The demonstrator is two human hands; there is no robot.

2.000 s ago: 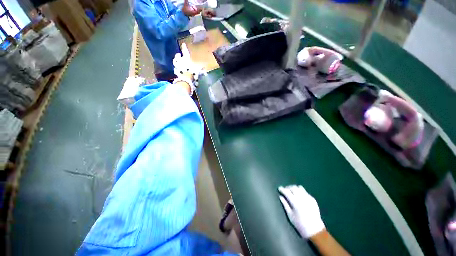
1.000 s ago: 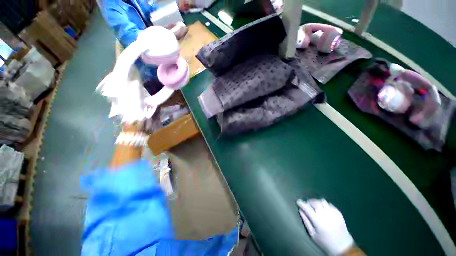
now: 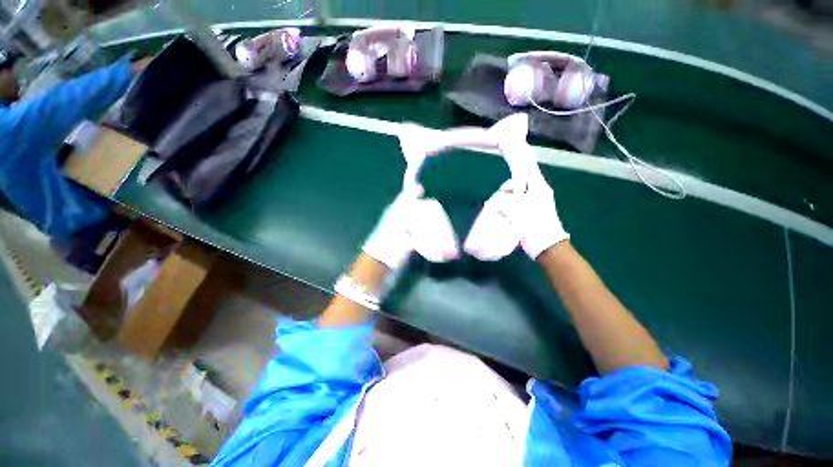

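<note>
Cat-ear headphones [image 3: 470, 139] are held upright above the green bench, the headband with two pointed ears at the top and the two ear cups hanging below, apart. My left hand [image 3: 398, 228], in a white glove, grips the left ear cup side. My right hand [image 3: 537, 217], also in a white glove, grips the right ear cup side. The fingers partly hide the outer shells of the cups.
Three headphones lie on dark grey bags along the far side, one [image 3: 548, 80] with a looped white cable [image 3: 639, 164]. Stacked dark bags [image 3: 205, 123] lie at the left. A pale rail [image 3: 585, 162] crosses the bench. An open cardboard box [image 3: 164, 296] and a person's blue sleeve [image 3: 68, 100] are at left.
The headphones have come from the left, over the box, to in front of me. My right hand has left the bench surface and taken hold of them too. The view has turned right.
</note>
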